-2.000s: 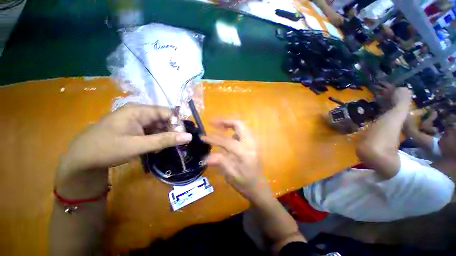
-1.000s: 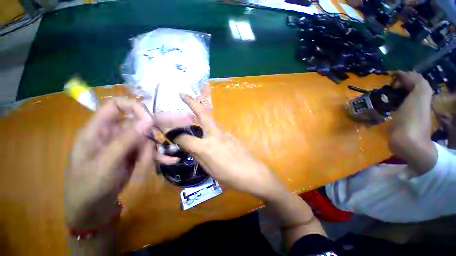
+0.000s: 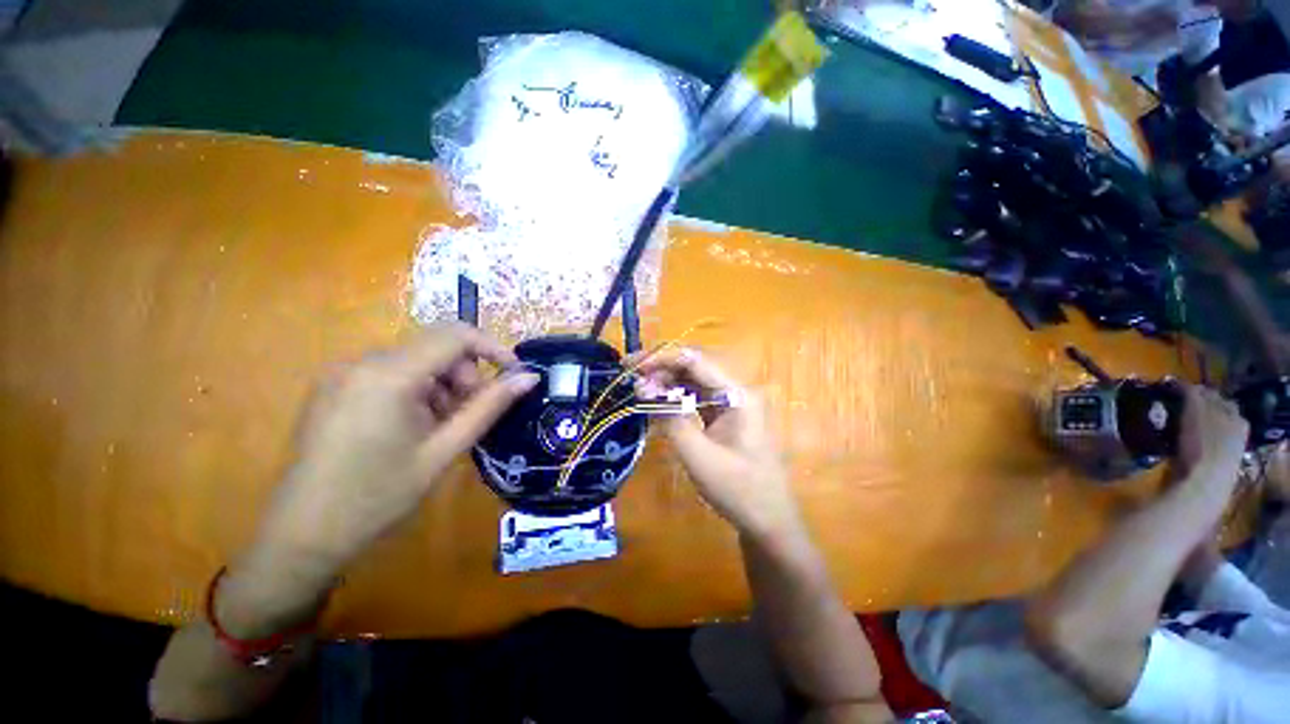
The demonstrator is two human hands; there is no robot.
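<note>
A round black camera housing [image 3: 559, 467] lies open side up on the bench, with a silver-white bracket [image 3: 559, 540] at its near side and antennas [image 3: 468, 300] beyond it. My right hand [image 3: 715, 439] holds the thin internal wires [image 3: 611, 413] by their white connector at the housing's right. My left hand [image 3: 410, 439] is at the upper left rim, thumb and forefinger close together; whether a clear ring is between them cannot be told. The black main cable [image 3: 635, 262] rises away from the housing to a clear sleeve with a yellow tag [image 3: 785, 60].
A plastic bag with handwriting [image 3: 573, 135] lies beyond the housing, with a pile of clear rings [image 3: 450, 269] at its mouth. A black parts pile [image 3: 1040, 205] is on the green surface [image 3: 311, 71]. At right, a coworker's arm [image 3: 1153, 566] reaches to another camera unit [image 3: 1111, 424].
The main cable now extends up and away, with its tagged end at upper right. My right hand has moved out of the housing to its right side, with the wires. My left hand has moved to the rim.
</note>
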